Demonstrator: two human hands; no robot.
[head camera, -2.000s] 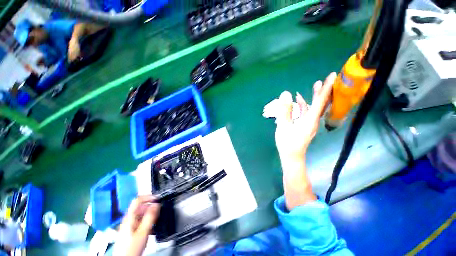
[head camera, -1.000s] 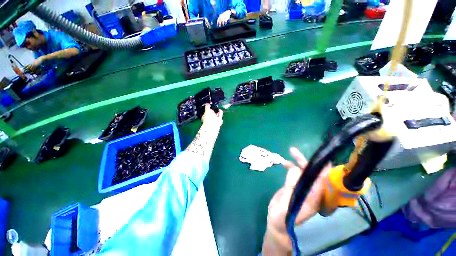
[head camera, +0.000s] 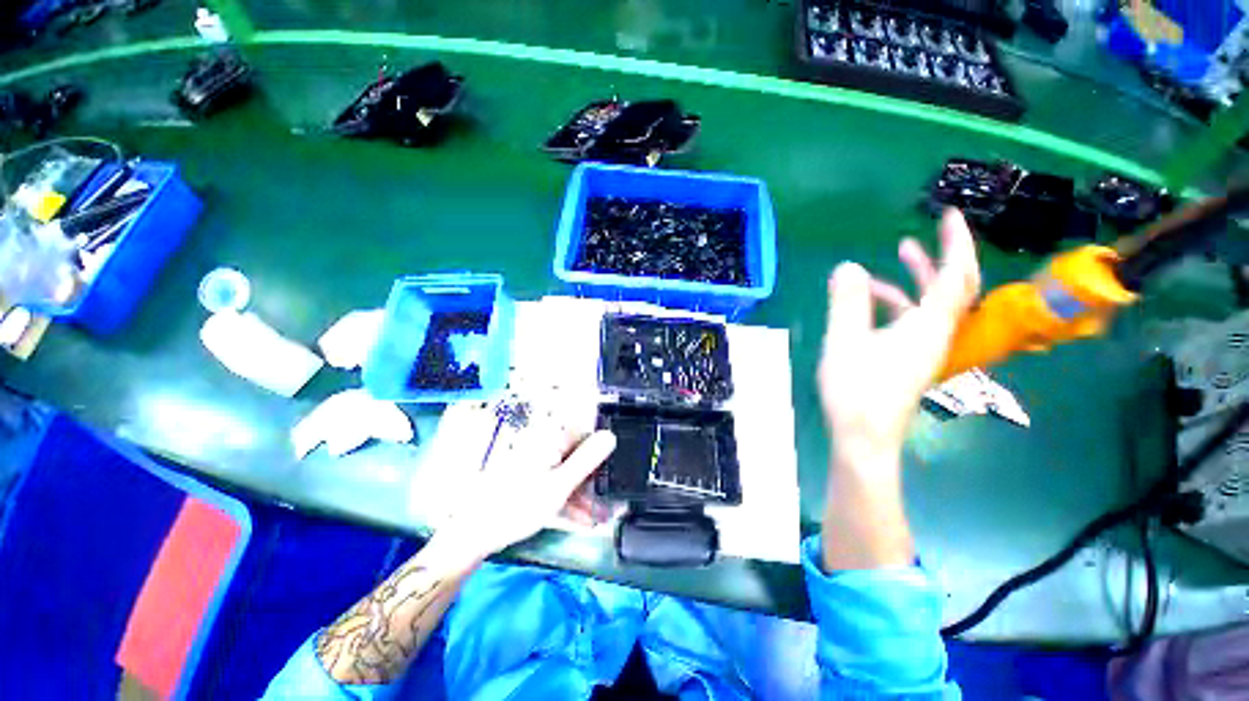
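Note:
An open device housing (head camera: 667, 459) lies on the white work mat (head camera: 764, 452), its circuit-board half at the far side and its smaller black flap near me. My left hand (head camera: 527, 482) grips the left edge of its near half, thumb on top. My right hand (head camera: 890, 342) is raised right of the mat, fingers up and apart. The orange electric screwdriver (head camera: 1044, 304) lies tilted against the right side of this hand; whether the hand holds it is unclear. Small dark screws (head camera: 510, 414) lie loose on the mat beside my left hand.
The small blue bin (head camera: 386, 342) is left of the mat; the large parts bin (head camera: 564, 236) is beyond it. Waiting housings (head camera: 627, 130) line the bench. Wipes (head camera: 354, 422) and a bottle (head camera: 260, 353) lie left. A black cable (head camera: 1041, 568) curves at right.
My left hand has come back from a waiting housing to the case on the mat. My right hand is raised and the screwdriver has swung towards level. The view has turned left and down.

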